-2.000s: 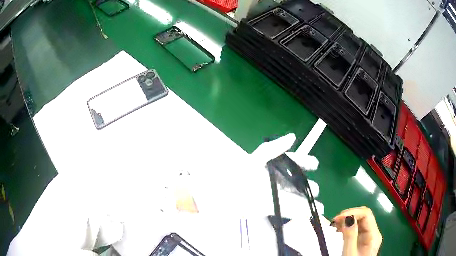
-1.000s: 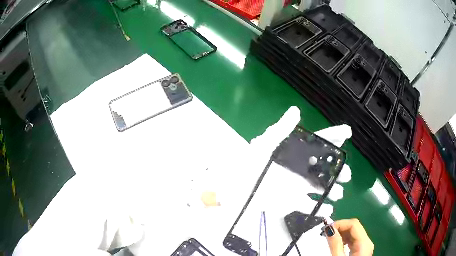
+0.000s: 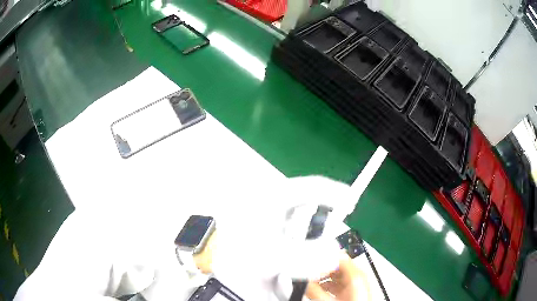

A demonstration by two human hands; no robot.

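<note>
My left hand [image 3: 315,235], in a white glove that blends with the white sheet [image 3: 165,182], is closed around a black phone middle frame [image 3: 352,243]. The glove hides much of this frame; its camera-end corner and one long side show to the right. My right hand [image 3: 344,285], bare and blurred, is against the glove and the held frame at the bottom edge; its fingertips are hidden. A grey-edged frame [image 3: 189,108] lies on the sheet's upper part. Another black frame [image 3: 213,290] is cut off at the bottom.
A black tray stack [image 3: 377,64] stands at the upper right over red trays [image 3: 506,206] holding frames. A loose black frame [image 3: 201,43] lies on the green surface [image 3: 253,106]. A white strip [image 3: 370,171] lies beyond my glove. My left wrist wears a smartwatch [image 3: 195,231].
My left hand has turned over, so the glove covers much of the held frame and the watch face shows. My right hand has moved left. The loose frame on the green surface sits farther up-left.
</note>
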